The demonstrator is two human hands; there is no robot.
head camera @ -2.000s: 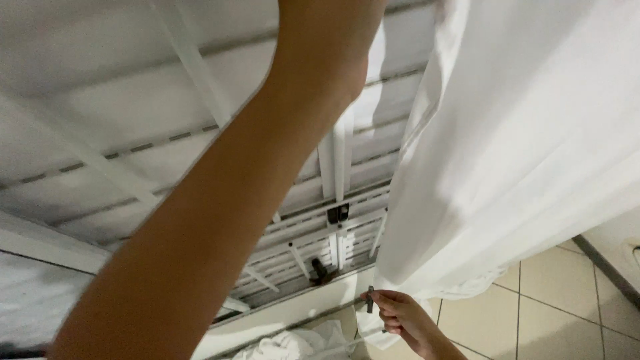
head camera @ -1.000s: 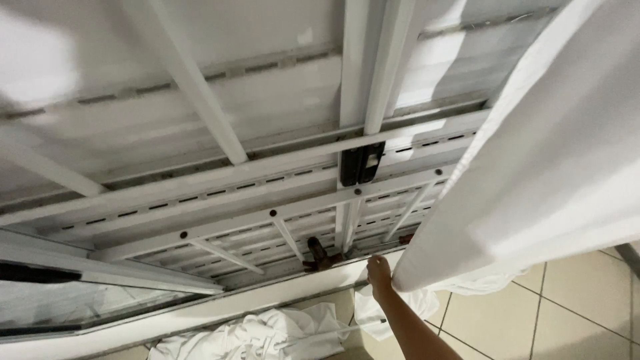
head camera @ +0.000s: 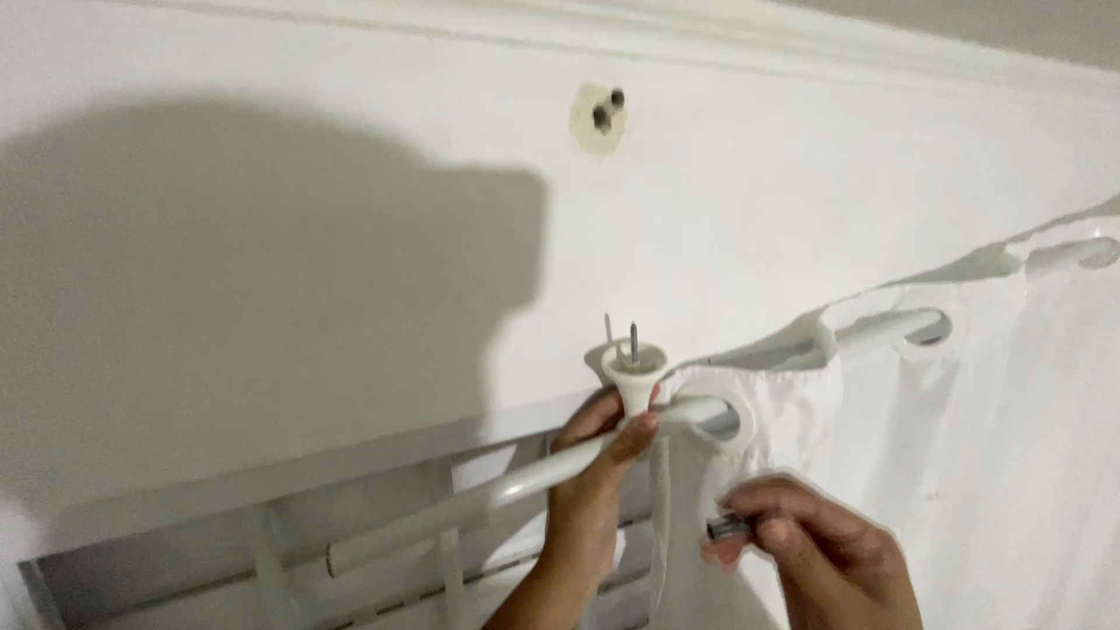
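Note:
My left hand point(head camera: 604, 446) grips the white curtain rod point(head camera: 542, 472) together with a white cup-shaped rod bracket point(head camera: 636, 376), from which a metal screw point(head camera: 634, 343) points up. Just right of it, a white grommet curtain point(head camera: 919, 455) hangs on the rod. Lower right, in front of the cloth, my right hand point(head camera: 831, 542) pinches a small dark grey cylindrical piece point(head camera: 731, 527) between thumb and fingers; its exact kind cannot be told. Above the bracket, the white wall has two dark holes point(head camera: 604, 114) within a beige patch.
A white slatted shutter or door point(head camera: 350, 542) lies behind the rod at lower left. Ceiling moulding point(head camera: 700, 57) runs along the top of the wall. The rod's free end point(head camera: 332, 558) sticks out to the left. A large shadow falls on the wall.
The view has swung up from the shutter and floor to the wall and rod. My right hand, low by the curtain before, is now near the rod, and my left hand is in view on it.

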